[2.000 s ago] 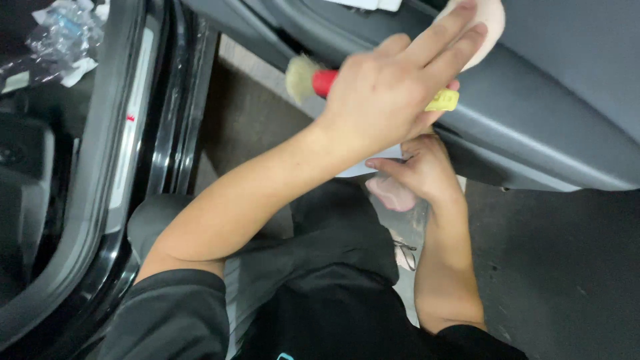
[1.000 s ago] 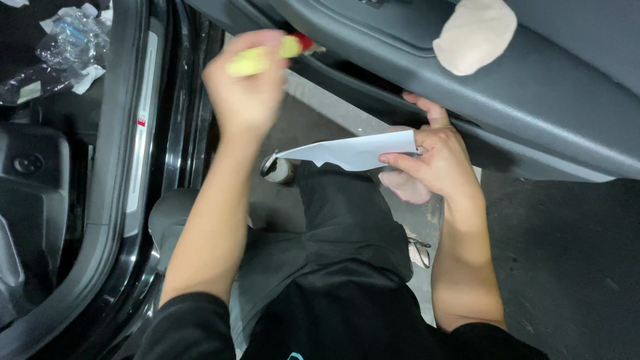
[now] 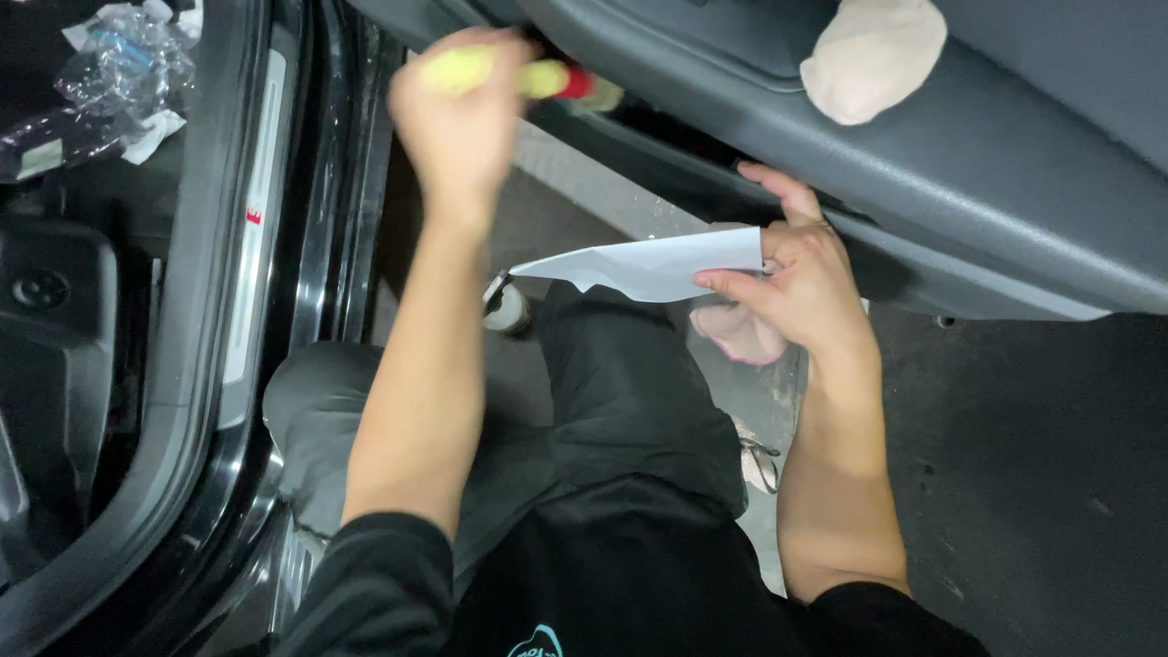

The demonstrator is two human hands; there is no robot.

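My left hand (image 3: 465,109), blurred, grips the yellow handle of a brush (image 3: 547,79) with a red collar. The brush's pale bristles are at the opening of the door pocket (image 3: 666,132) in a dark grey car door panel (image 3: 958,155). My right hand (image 3: 803,274) pinches a folded sheet of white paper (image 3: 639,265) between thumb and fingers, its forefinger reaching up to the pocket's edge. Below that hand is a pinkish cloth or pad (image 3: 739,333); whether the hand holds it, I cannot tell. A beige, putty-like piece (image 3: 874,59) lies on the door panel.
The car's door sill (image 3: 255,219) runs down the left, with clear plastic wrapping (image 3: 128,68) inside the car beyond it. A seat part (image 3: 55,301) is at the far left. A small round container (image 3: 506,310) stands on the floor near my knees.
My left hand has moved left with the brush, away from the beige piece, then a little back toward the pocket opening. The beige piece was under its fingers and now lies uncovered. More of the paper shows.
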